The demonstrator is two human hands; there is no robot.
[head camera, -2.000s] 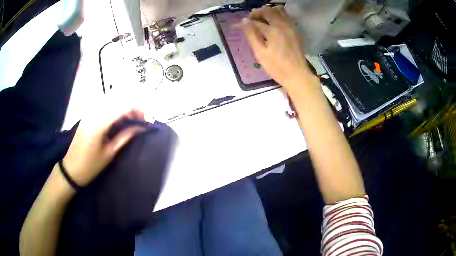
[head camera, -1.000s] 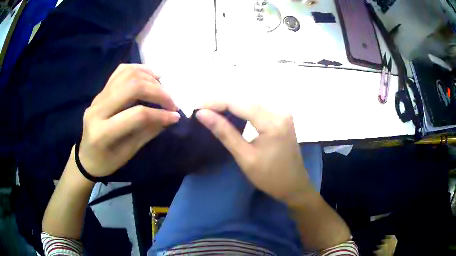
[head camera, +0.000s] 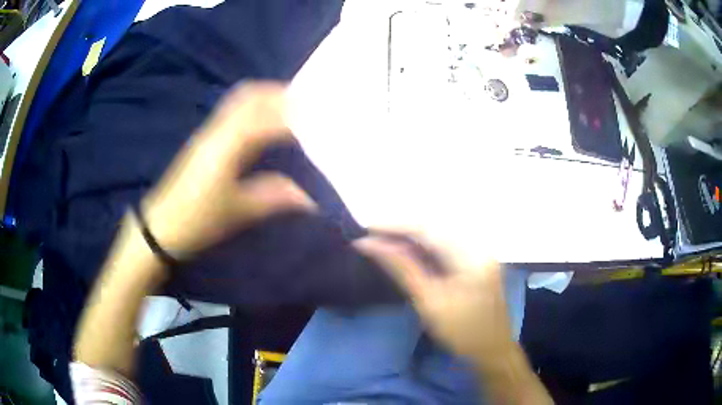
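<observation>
The navy garment piece (head camera: 103, 134) fills the left side and drapes over the table's front edge towards my lap. My left hand (head camera: 226, 178) is blurred over the cloth, thumb and fingers spread apart; no grip shows. My right hand (head camera: 443, 285) is also blurred and pinches the cloth's edge at the front of the table, right of my left hand. The ends of its fingers are partly hidden by cloth and blur.
The white table (head camera: 467, 198) bears the smartphone (head camera: 592, 103), a dark fabric scrap (head camera: 542, 82), a round disc (head camera: 497, 89), pink snips (head camera: 623, 183) and black-handled shears (head camera: 655, 210). A black notebook (head camera: 697, 198) is at the right. The needle area (head camera: 522, 35) is at the top.
The view has shifted, showing more cloth at left. My left hand has opened from its pinch and moved apart from my right hand. The right hand, earlier over the phone, now holds the cloth. The phone screen is darker.
</observation>
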